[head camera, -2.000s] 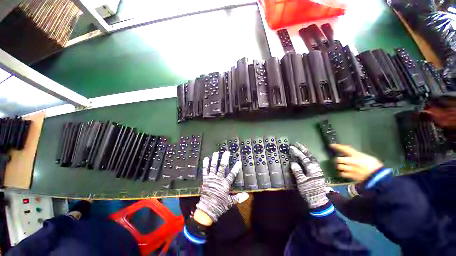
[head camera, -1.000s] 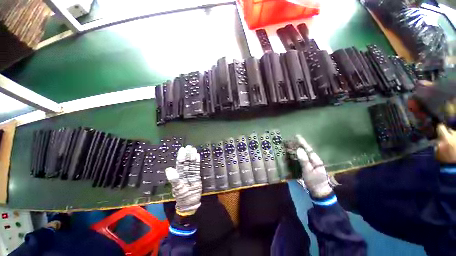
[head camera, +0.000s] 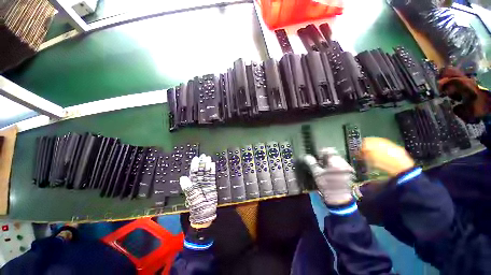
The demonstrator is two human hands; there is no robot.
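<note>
A row of face-up remote controls (head camera: 261, 172) lies side by side near the bench's front edge. My left hand (head camera: 201, 188), in a striped grey-white glove, rests flat with fingers extended against the row's left end. My right hand (head camera: 332, 177), gloved and blurred, is at the row's right end, its fingers around a dark blurred remote (head camera: 307, 145) whose face I cannot make out. A left-hand row of overlapping remotes (head camera: 97, 164) leans on edge.
The main pile (head camera: 274, 86) spans the bench's middle. At right, a neighbour's blurred bare hand (head camera: 385, 156) is at another remote (head camera: 353, 140), beside more remotes (head camera: 425, 131). A red item (head camera: 299, 12) lies at the far side. A red stool (head camera: 142, 244) stands below.
The row's rightmost remote has left its place, and a dark remote now stands out beyond my right fingers. The neighbour's hand has come back in with a remote. My left hand has hardly moved.
</note>
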